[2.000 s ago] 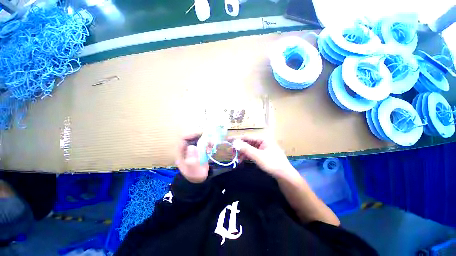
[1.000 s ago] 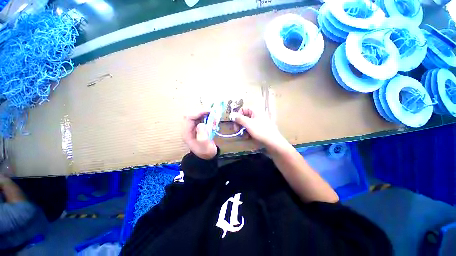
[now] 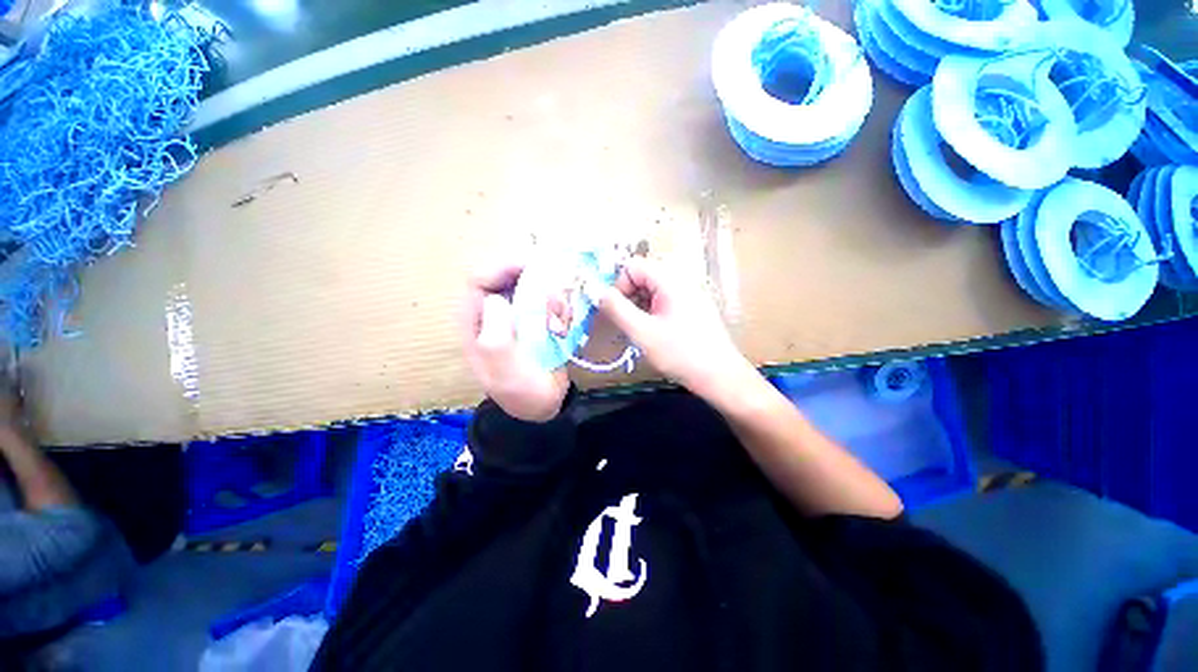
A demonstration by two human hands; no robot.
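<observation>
My left hand (image 3: 510,344) holds a pale blue ring (image 3: 558,339) tilted near the bench's front edge, with its fingers around the rim. My right hand (image 3: 664,322) pinches at the ring's right side; its fingertips are close to the ring and partly washed out by glare. A thin light cord (image 3: 607,364) curves from the ring below the right fingers. Whether the right fingers grip the cord or the ring edge is hard to see.
Ring stacks (image 3: 972,125) with cord ends stand at the right, one stack (image 3: 792,85) apart from them. A blue cord pile (image 3: 92,145) lies at the left on cardboard (image 3: 368,263). Crates (image 3: 394,492) are below the bench. Another person's arm (image 3: 33,466) shows at lower left.
The ring in my left hand has turned from nearly edge-on to more face-on. My right hand has moved in against it. The view has shifted slightly.
</observation>
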